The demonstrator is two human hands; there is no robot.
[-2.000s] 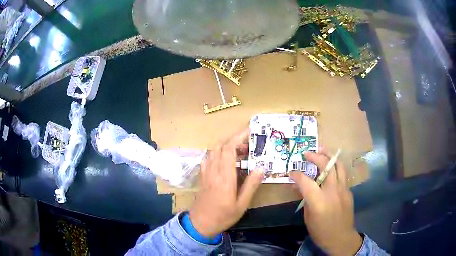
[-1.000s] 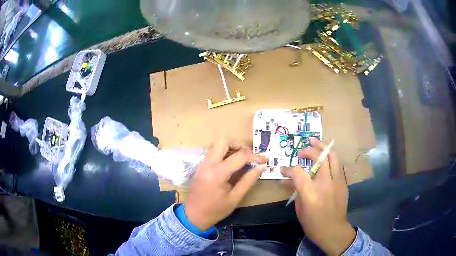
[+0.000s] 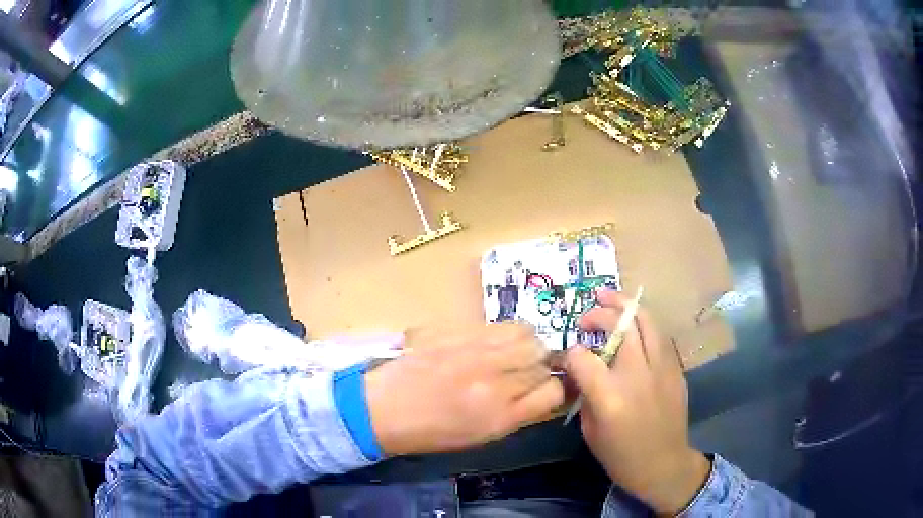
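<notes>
The open white power strip housing [image 3: 526, 265] lies on the brown cardboard sheet [image 3: 354, 278], with a green circuit board, green and red wires and a black component inside. My left hand [image 3: 466, 390] lies across its lower left edge, fingertips together near the front edge; whether they pinch something is hidden. My right hand [image 3: 638, 405] is at the lower right corner, holding a pale pointed stick [image 3: 620, 332] between its fingers, with thumb and index finger at the housing. A brass contact strip [image 3: 582, 233] lies along the housing's top edge.
A brass strip with white lead [image 3: 427, 239] lies at the upper left of the cardboard. Heaped brass strips [image 3: 648, 111] with green wires are at the back. A bagged cord [image 3: 238, 334] and two more housings [image 3: 151, 205] are at left. The clear hood [image 3: 395, 76] hangs above.
My left hand has moved right across the housing's front edge, with its forearm now lying more level. My right hand stays at the lower right with the stick. The whole view has shifted slightly.
</notes>
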